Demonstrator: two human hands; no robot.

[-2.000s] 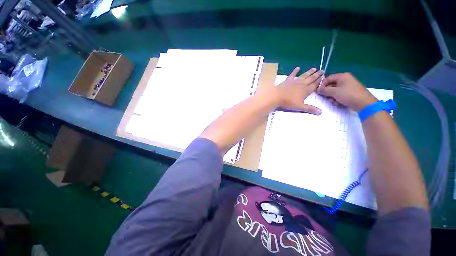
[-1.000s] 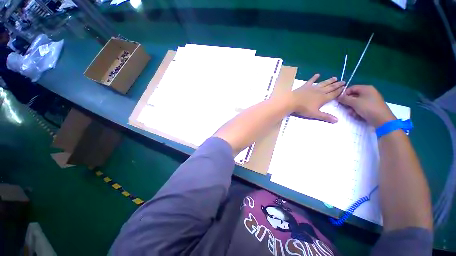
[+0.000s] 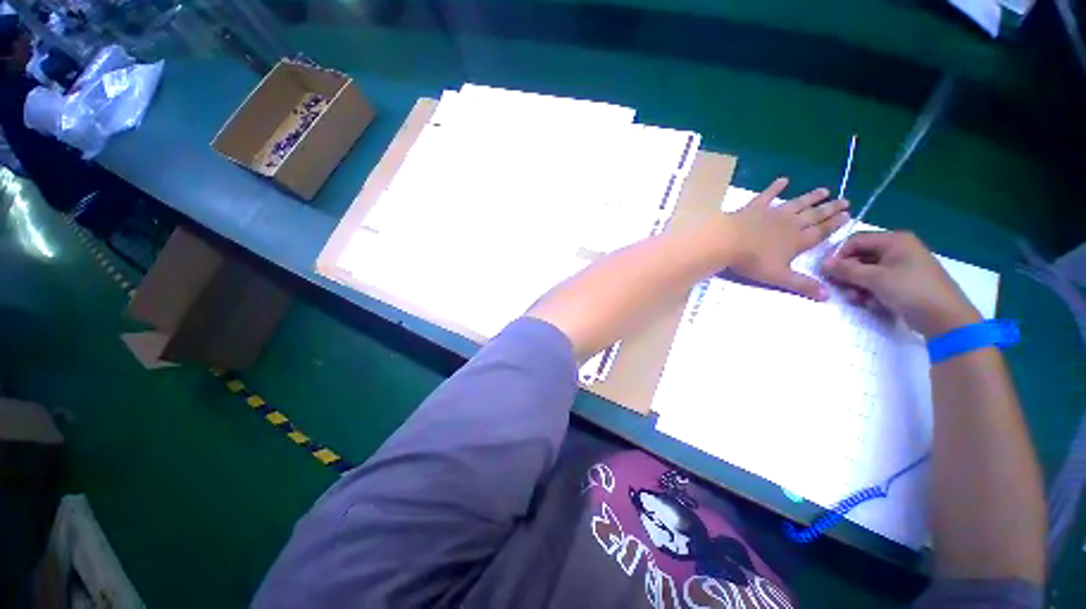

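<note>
A large white label sheet (image 3: 774, 381) with faint rows lies on the green bench in front of me. My left hand (image 3: 780, 238) lies flat on its upper part, fingers spread. My right hand (image 3: 887, 276) is just right of it, thumb and fingertips pinched at the lower end of a pale thin wire (image 3: 896, 161). The wire runs up past the sheet's top edge and is blurred. A short white strip (image 3: 848, 169) points up from beside my left fingertips. The exact grip is too small to make out.
A printed sheet stack (image 3: 512, 214) lies on cardboard backing (image 3: 637, 363) at left. Farther left are an open box of small dark parts (image 3: 298, 131) and clear plastic (image 3: 101, 105). A blue coiled cord (image 3: 840, 506) crosses the sheet's lower edge. A wire bundle (image 3: 1054, 286) lies far right.
The view has shifted, so the bench things sit further left or right in it. My right hand has moved slightly down and away from my left fingertips. The left hand stays flat.
</note>
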